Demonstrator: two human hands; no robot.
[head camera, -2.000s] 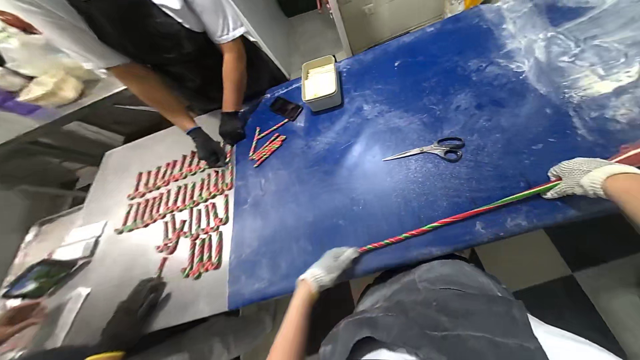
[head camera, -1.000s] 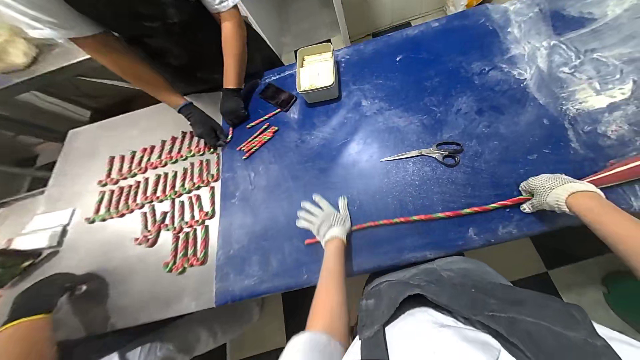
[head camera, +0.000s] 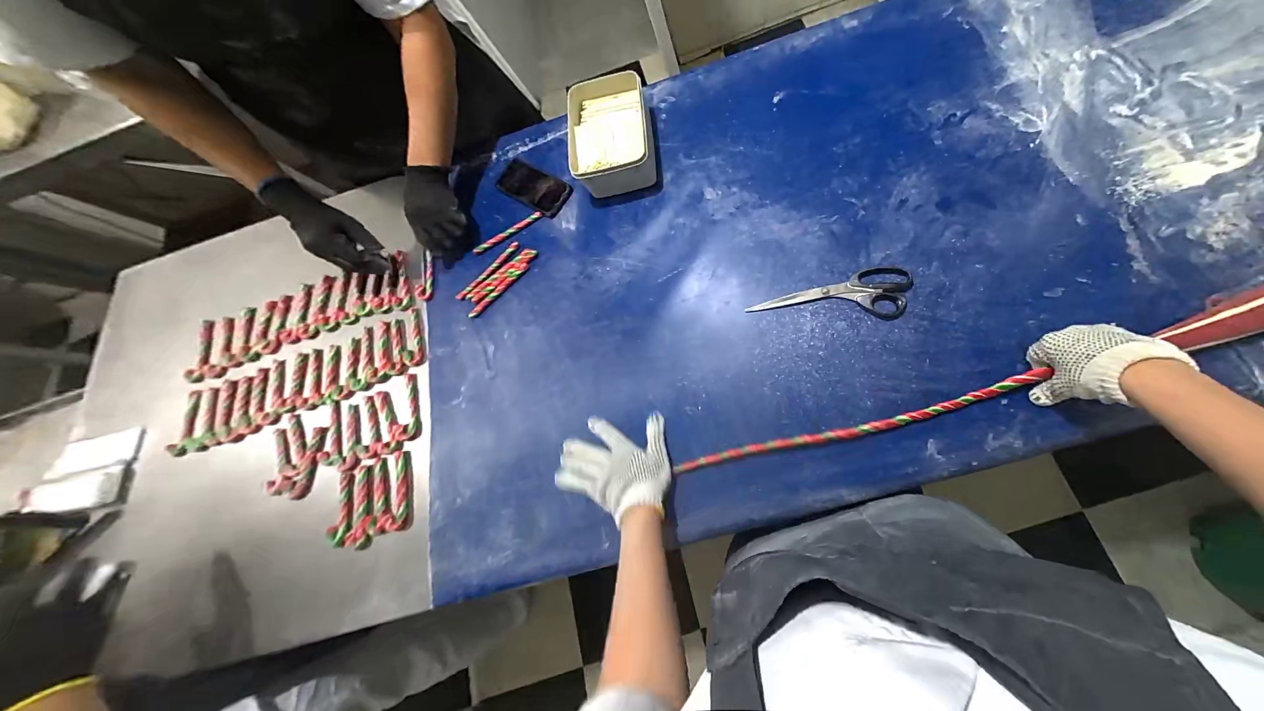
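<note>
A long twisted rope of red, green and white candy (head camera: 859, 431) lies along the near side of the blue tabletop. My left hand (head camera: 614, 464), in a white knit glove, is spread palm down over the rope's left end, fingers apart. In a dotted white glove, my right hand (head camera: 1096, 363) is closed around the rope where it meets a thicker red and white candy mass (head camera: 1224, 321). Scissors with black handles (head camera: 839, 293) rest on the table beyond the rope, touched by neither hand.
Candy canes (head camera: 296, 385) lie in rows on a metal surface (head camera: 247, 583). A co-worker's black-gloved hands (head camera: 331, 232) are at the top row, near cut candy sticks (head camera: 502, 279), a phone (head camera: 533, 188) and a tub (head camera: 612, 133). Another black-gloved hand (head camera: 64, 612) is at lower left.
Two seconds ago my left hand was closed around the rope's left end; now its fingers are spread. My right hand has stayed at the rope's thick end. The co-worker's hands have shifted slightly.
</note>
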